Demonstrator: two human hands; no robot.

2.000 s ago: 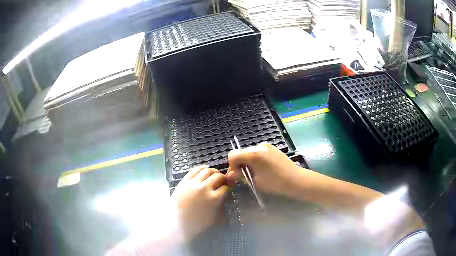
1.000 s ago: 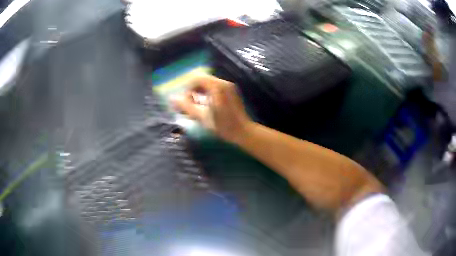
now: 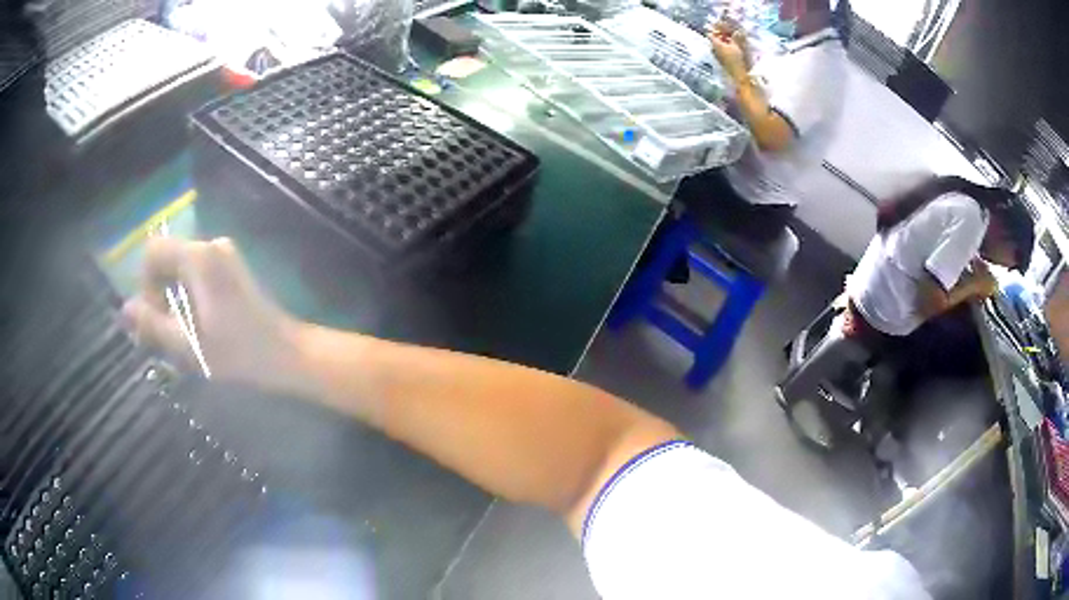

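My right hand (image 3: pixel 217 311) is at the left of the view, slightly blurred. It holds slim silver tweezers (image 3: pixel 185 328) that slant down across the palm side. The hand is above the right edge of a black blister tray (image 3: pixel 65 545), whose round pockets show at the lower left. A bluish, blurred sheet (image 3: pixel 307 568) lies at the bottom edge. I cannot tell whether the fingertips hold a small part. My left hand is not in view.
A stack of black blister trays (image 3: pixel 381 141) stands on the green mat (image 3: pixel 563 275) beyond my forearm. A clear compartment box (image 3: pixel 621 100) is at the bench's far edge. A blue stool (image 3: pixel 703 311) stands on the floor. Two people (image 3: pixel 920 258) in white are at the right and back.
The view has swung right, bringing in the stool, box and people. My left hand, in view two seconds ago, has gone out of the picture. My right hand still has the tweezers.
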